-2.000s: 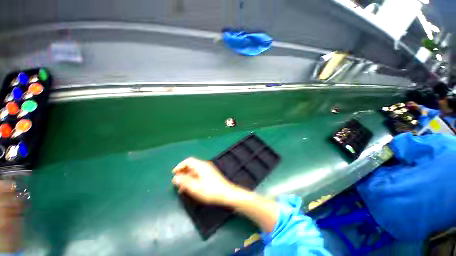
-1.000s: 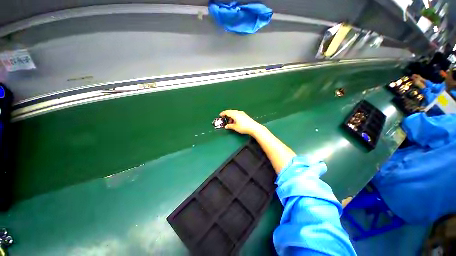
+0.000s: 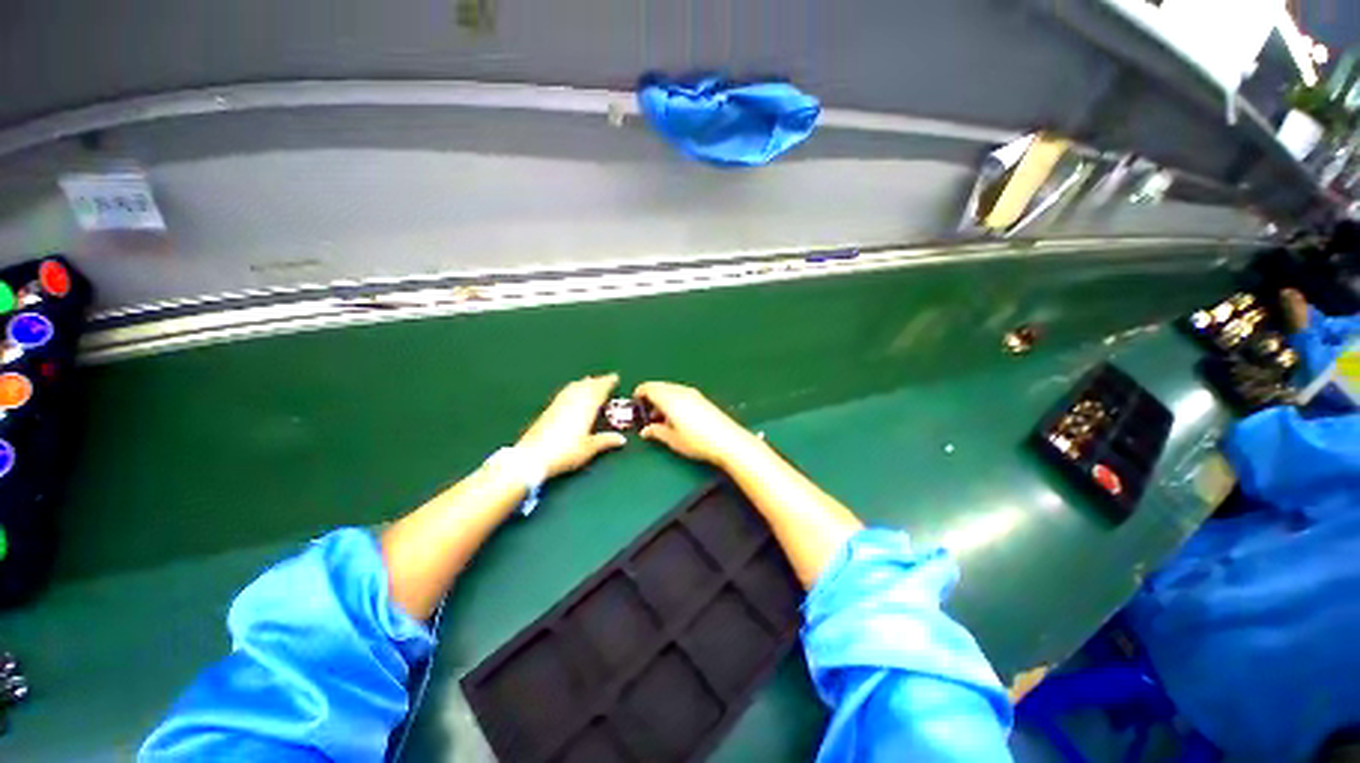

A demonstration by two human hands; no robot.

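A small round unit [image 3: 624, 415] with a silver and dark face is held between both hands over the dark green strip. My left hand [image 3: 571, 425] grips its left side with thumb and fingers; a pale wrist strap is on that wrist. My right hand [image 3: 682, 420] grips its right side with the fingertips. The unit's finer details are too small to tell. A black compartment tray [image 3: 652, 619] with empty square pockets lies below the hands, partly beside my right forearm.
A black tray [image 3: 45, 403] of coloured-face rounds stands at the left edge. Small metal parts [image 3: 12, 680] lie below it. Another black tray [image 3: 1105, 441] with coppery pieces, a small item [image 3: 1020, 340] and a blue-smocked person [image 3: 1268, 581] are at right. Blue cloth [image 3: 731, 119] hangs on the rail.
My right hand went from the black tray to the round unit on the green strip and took hold of it. My left hand came in from the left and now holds it too.
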